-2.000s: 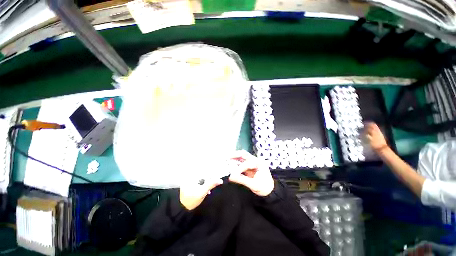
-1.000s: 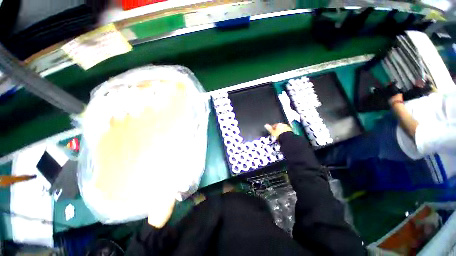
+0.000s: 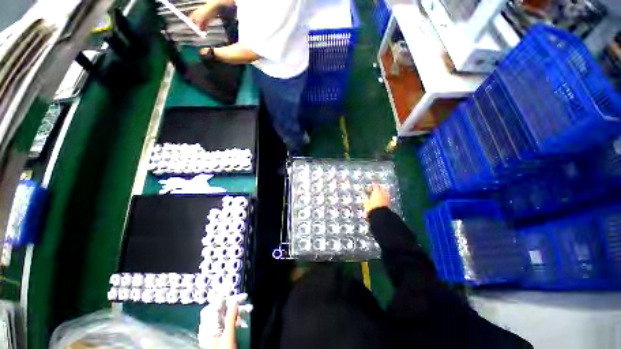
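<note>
A clear blister tray (image 3: pixel 333 211) with a grid of round pockets lies beside the bench. My right hand (image 3: pixel 376 198) is over its right part, fingertips down at the pockets; whether it grips a part is hidden. My left hand (image 3: pixel 223 326), at the lower edge, holds several white plastic sleeves (image 3: pixel 240 304), close to the near black tray. The near black tray (image 3: pixel 163 232) holds white assembled pieces (image 3: pixel 225 249) in rows along two sides. The far black tray (image 3: pixel 208 126) has white pieces along its near side.
A white strip (image 3: pixel 187 184) lies between the trays. The plastic liner bag (image 3: pixel 122 332) is cut off at the bottom left. A co-worker (image 3: pixel 279 41) stands at the bench's far end. Blue crates (image 3: pixel 517 123) are stacked at right, by a white cart (image 3: pixel 436 68).
The view has swung right, to the blister tray and crates. My right hand has left the near black tray and is now at the blister tray. The sleeves in my left hand now show.
</note>
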